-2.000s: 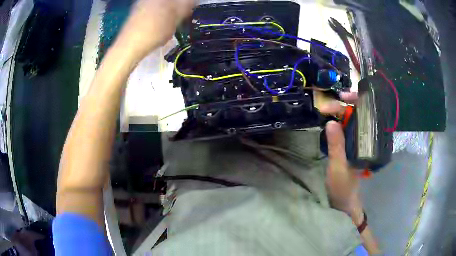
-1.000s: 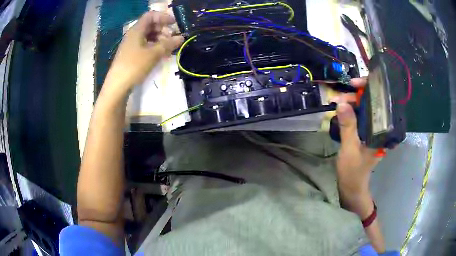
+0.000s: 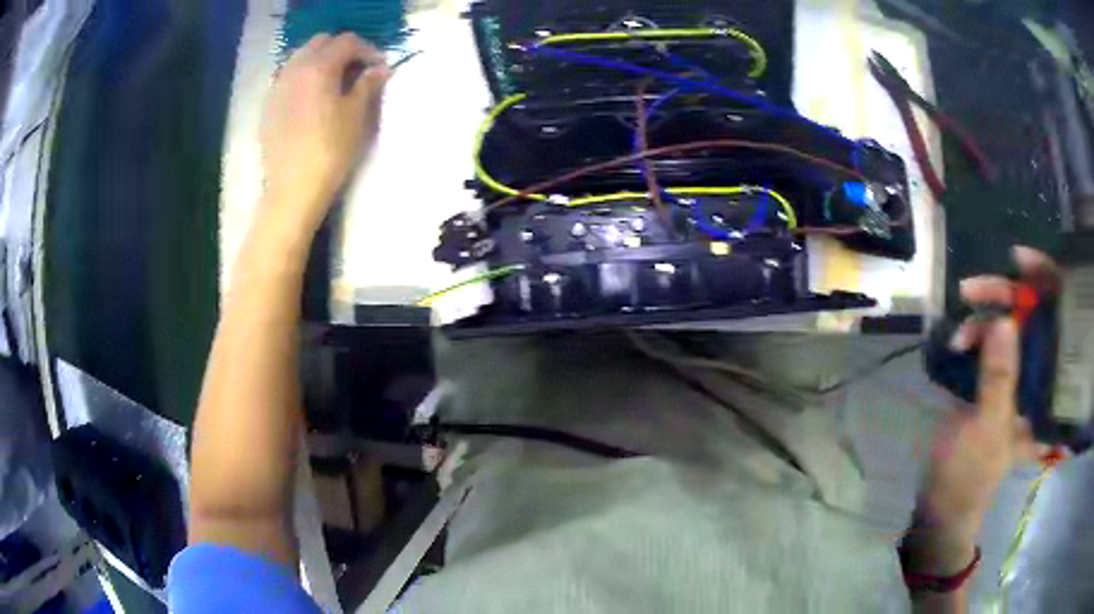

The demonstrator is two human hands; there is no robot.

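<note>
The black socket housing (image 3: 648, 276) lies on the white board, with yellow-green wire (image 3: 654, 196), blue wire (image 3: 732, 90) and brown wire (image 3: 720, 149) looped across it. A small circuit board (image 3: 879, 210) with a bright blue component sits in the black end piece at the right. A small black block (image 3: 462, 239) is at the housing's left end. My left hand (image 3: 318, 114) is left of the housing, fingertips pinched on a thin dark lead (image 3: 403, 58). My right hand (image 3: 990, 360) grips the dark soldering gun (image 3: 1038, 348), away from the housing; the gun is partly cut off by shadow and blur.
Red-handled cutters (image 3: 921, 132) lie right of the housing. A green bristly wire bundle (image 3: 342, 17) is at the upper left, just above my left hand. A black coiled cord (image 3: 528, 437) crosses the lap. The white board's taped edge (image 3: 390, 309) is at the front.
My left hand has moved left, away from the housing. My right hand has carried the soldering gun right and down, away from the circuit board. The housing appears further right in view.
</note>
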